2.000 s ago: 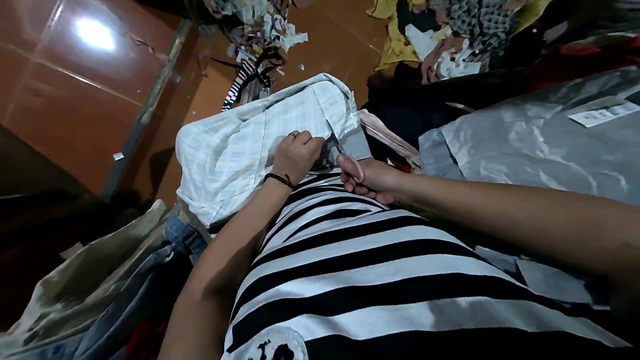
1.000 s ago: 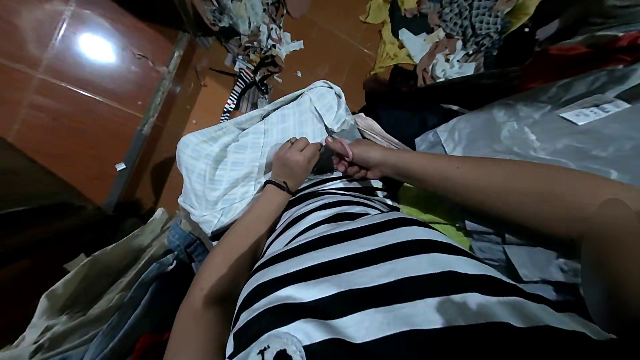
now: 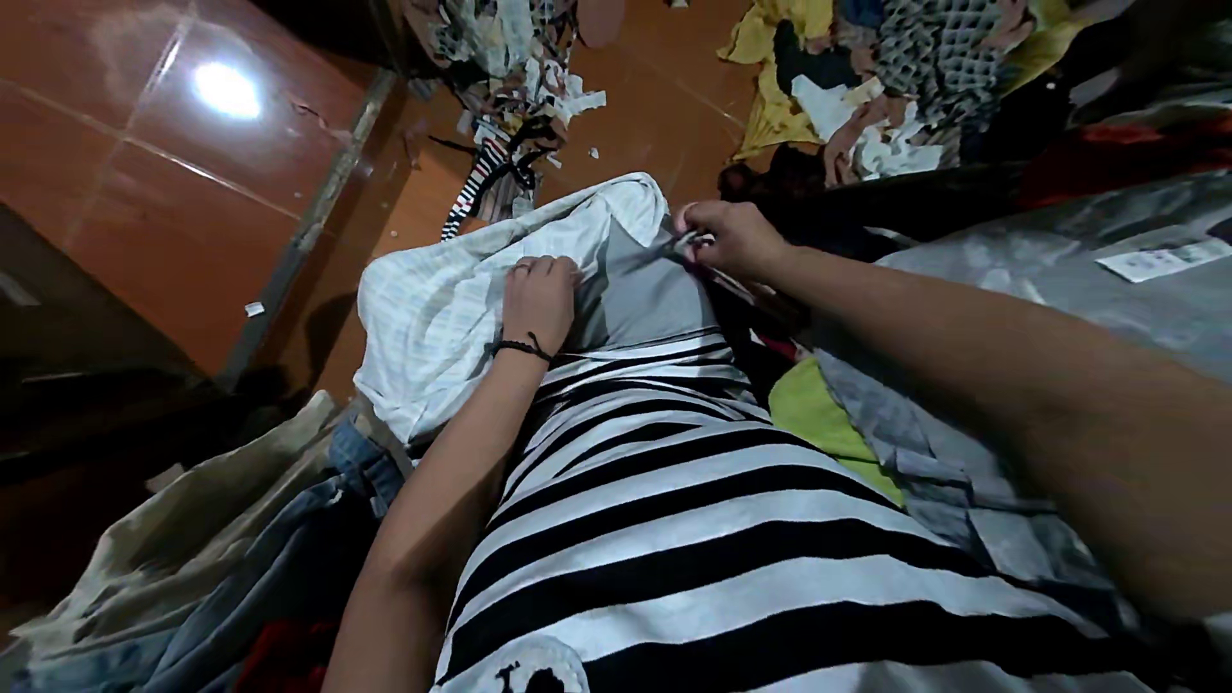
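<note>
A white garment with a faint check pattern (image 3: 433,298) lies over my lap, with grey fabric (image 3: 645,294) beside it. My left hand (image 3: 541,303), a black cord bracelet at its wrist, rests on the white garment with its fingers curled on the cloth at the edge of the grey fabric. Up and to the right, my right hand (image 3: 727,239) grips a thread or thin strip of cloth, drawn out from the grey fabric. A small tool may also be in its fingers; it is too blurred to tell. My black-and-white striped shirt (image 3: 693,520) fills the lower middle.
Fabric scraps (image 3: 500,58) and a striped strap (image 3: 472,192) lie on the tiled floor ahead. Yellow, white and patterned scraps (image 3: 866,106) are heaped at the upper right. Folded jeans (image 3: 260,539) are at the lower left, grey plastic-like material (image 3: 1078,289) at the right.
My right hand has moved away from my left, up and to the right, and more of the grey fabric shows between them. My left hand remains on the white garment.
</note>
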